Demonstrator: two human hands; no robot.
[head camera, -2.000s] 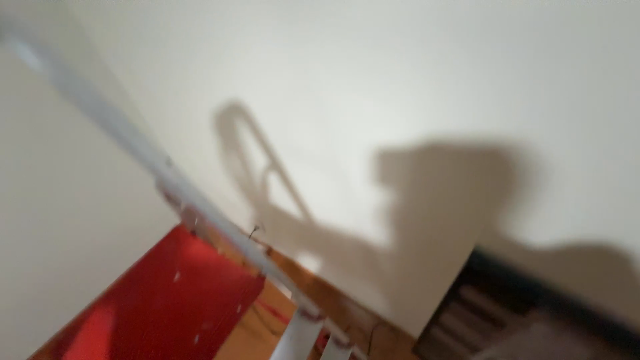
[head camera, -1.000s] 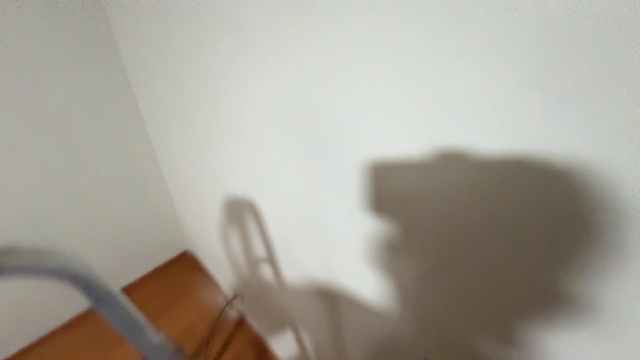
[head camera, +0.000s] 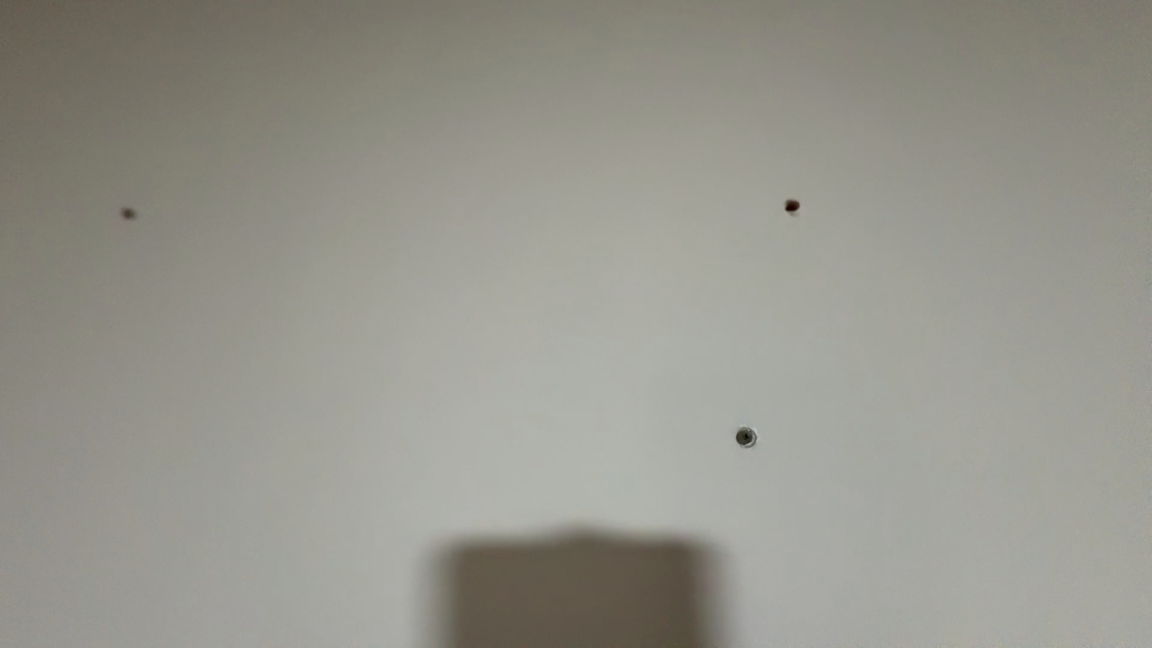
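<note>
Neither my left hand nor my right hand is in the head view, so what they hold or touch is hidden. A pale plain wall (head camera: 540, 342) fills the picture. Right of the middle, a small grey screw head (head camera: 746, 437) sits in the wall. Above it and slightly to the right is a small dark hole (head camera: 792, 206). Far to the left, at about the same height as that hole, shows a smaller dark mark (head camera: 129, 213), too blurred to tell whether it is a hole.
A blurred, block-shaped shadow (head camera: 580, 594) falls on the wall at the bottom middle.
The view has swung strongly onto the wall. The pale curved rail, the orange-brown surface and the shadow of a head, seen earlier, have left the picture.
</note>
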